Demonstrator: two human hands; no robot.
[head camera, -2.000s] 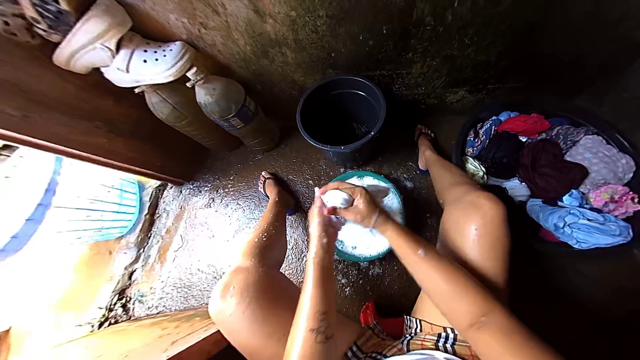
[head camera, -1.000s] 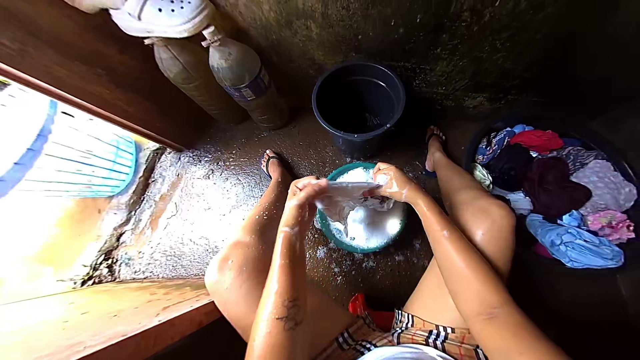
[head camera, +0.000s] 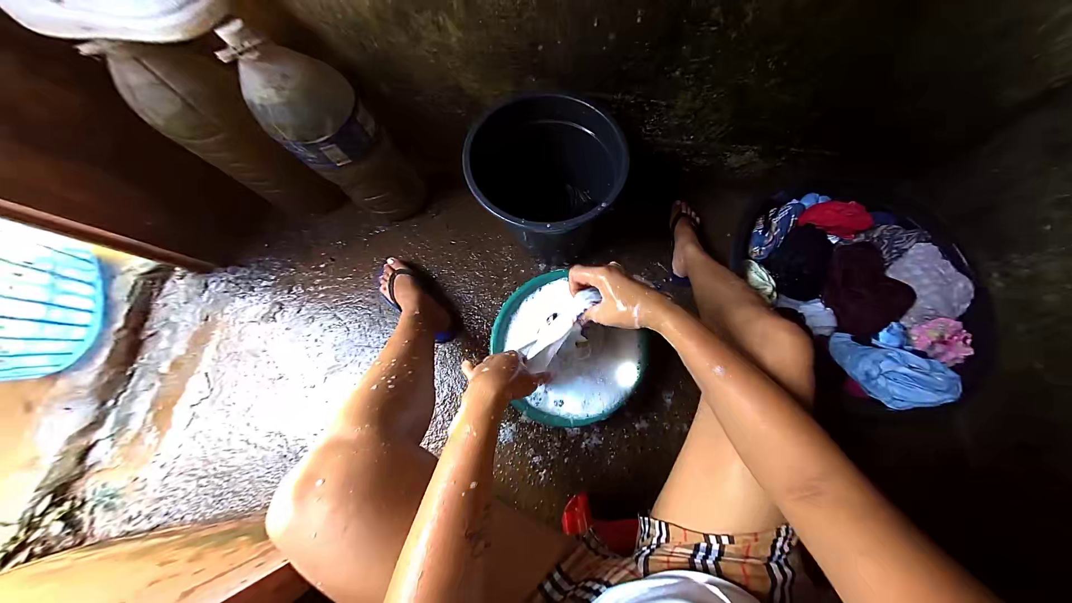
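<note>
A wet white cloth (head camera: 548, 339) is stretched between my two hands above a green basin (head camera: 496, 331) of foamy water. My left hand (head camera: 502, 375) grips its lower end near the basin's left rim. Higher up, over the basin's upper right part, my right hand (head camera: 615, 297) holds the other end, bunched in the fingers. Suds cling to the right hand and wrist. White foam (head camera: 586, 385) covers most of the water, and what lies beneath it is hidden.
A dark bucket (head camera: 546, 224) stands just beyond the basin. At the right, a dark tub (head camera: 988, 335) holds mixed clothes (head camera: 867, 289). Large plastic bottles (head camera: 314, 113) stand by the wall, below a white clog (head camera: 117, 18). A blue slatted basket (head camera: 50, 310) is at far left. The floor (head camera: 251, 377) is wet.
Two seconds ago my hands were together around a white bundle; one second ago they held the cloth spread level. Now it slants, with my left hand lower and my right hand higher.
</note>
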